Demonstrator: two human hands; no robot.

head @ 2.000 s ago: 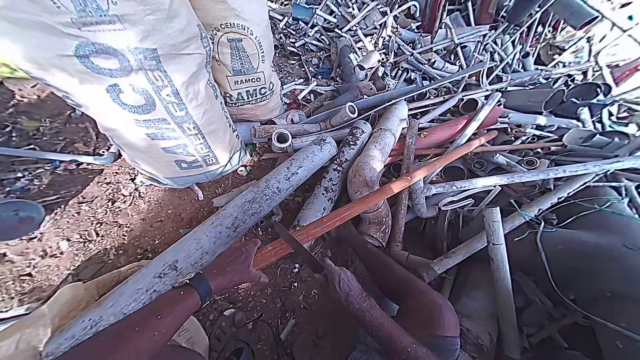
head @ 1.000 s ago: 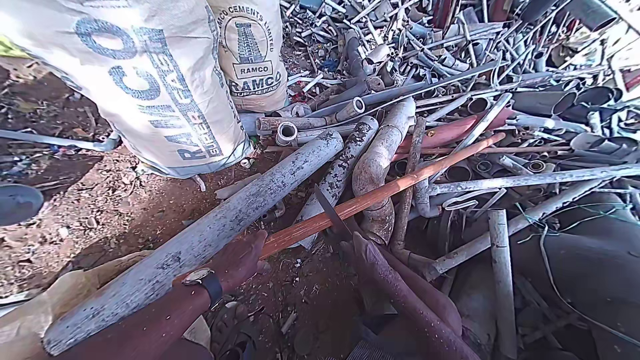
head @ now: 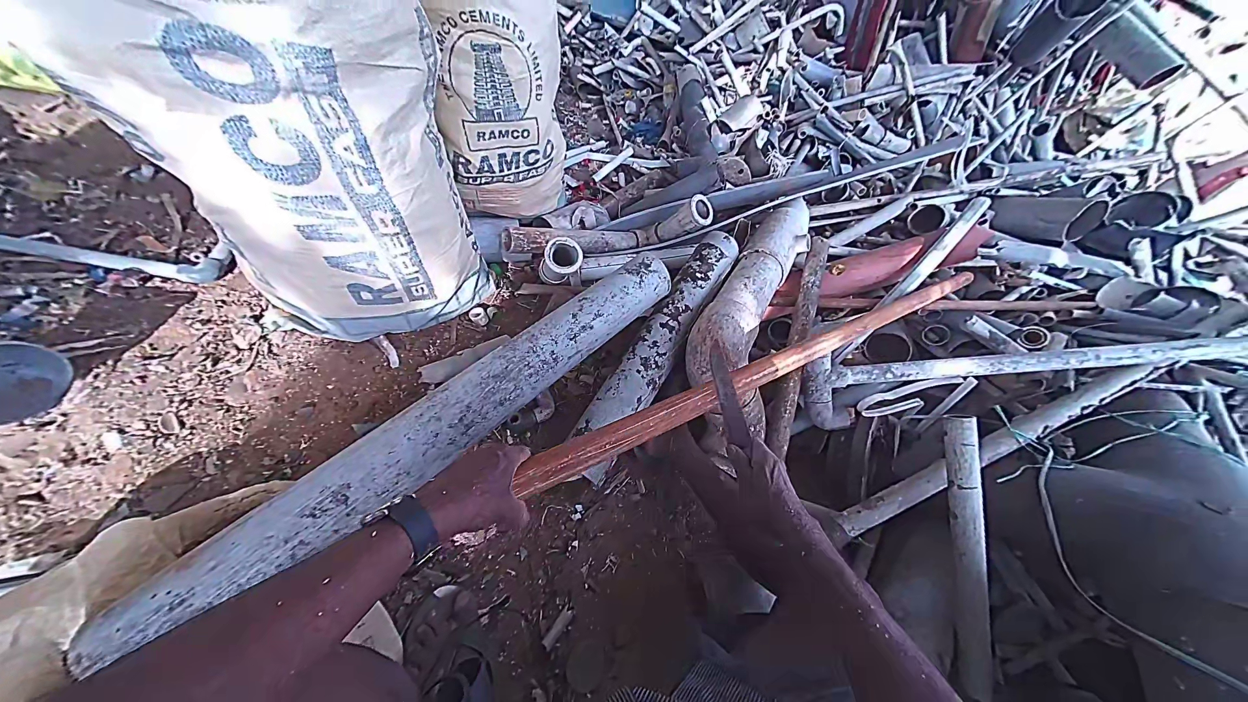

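Note:
My left hand [head: 483, 487], with a dark band on its wrist, is closed around the lower left end of a long reddish-orange pipe [head: 663, 414]. The pipe slants up to the right across the scene. My right hand [head: 746, 478] grips a dark flat blade [head: 729, 395] low down, its handle hidden in the fingers. The blade points up and crosses the pipe near its middle. Beneath and beyond the pipe lie a curved grey pipe [head: 717, 336] and a mottled pipe [head: 663, 336]. A thick grey pipe [head: 390, 453] runs beside my left forearm.
Two woven cement sacks [head: 331, 185] stand at the upper left. A heap of scrap plastic pipes and fittings [head: 877, 117] fills the upper right. A short upright pipe [head: 965, 556] and large dark rounded surfaces [head: 1121, 517] are at the lower right. Bare soil [head: 263, 380] shows at left.
The blade and my right hand have moved to the right along the reddish-orange pipe. My left hand keeps hold of the pipe's lower end.

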